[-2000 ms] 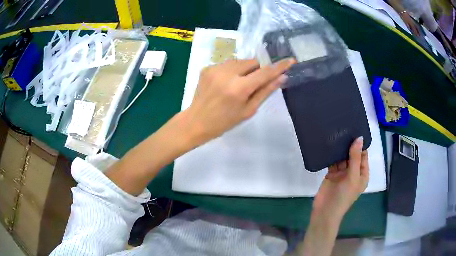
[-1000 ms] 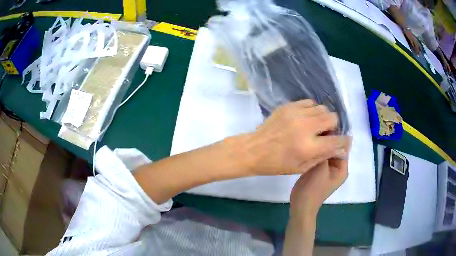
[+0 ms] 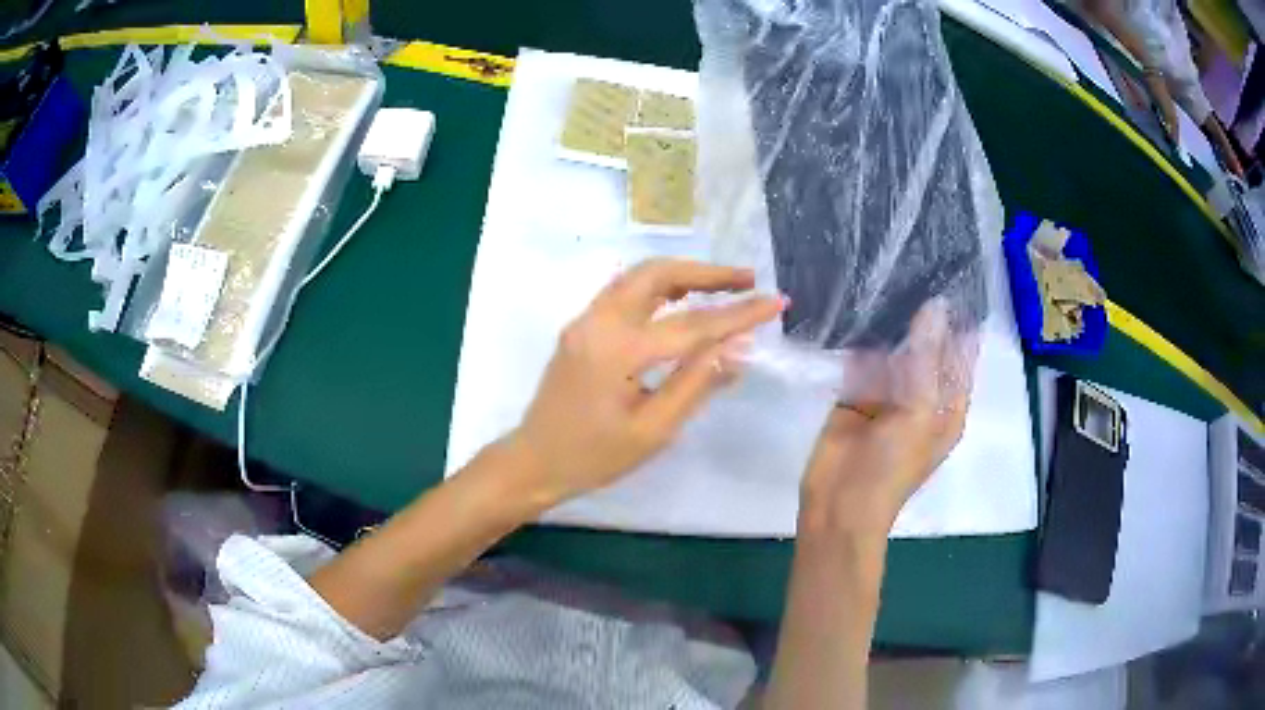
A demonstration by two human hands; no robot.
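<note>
A black phone case [image 3: 860, 180] lies inside a crinkled clear plastic bag [image 3: 733, 153], over the right part of the white foam mat [image 3: 624, 472]. The bag's upper end runs past the picture's top edge. My left hand [image 3: 624, 375] pinches the bag's near edge at its left corner between thumb and fingers. My right hand [image 3: 888, 430] holds the bag's near right corner, its fingertips partly behind the film. Tan adhesive pieces [image 3: 660, 178] lie on the mat left of the bag.
At left are tangled white strips [image 3: 167, 153], a bagged adhesive pack [image 3: 264, 208] and a white charger [image 3: 397, 142] with its cord. At right are a blue bin [image 3: 1057, 284] of tan scraps and a black case [image 3: 1085, 486] on white sheet. Another person's arm shows top right.
The case was partly bare and is now wholly covered by the bag. My left hand has moved left from beside my right hand to the bag's left corner. More adhesive pieces show.
</note>
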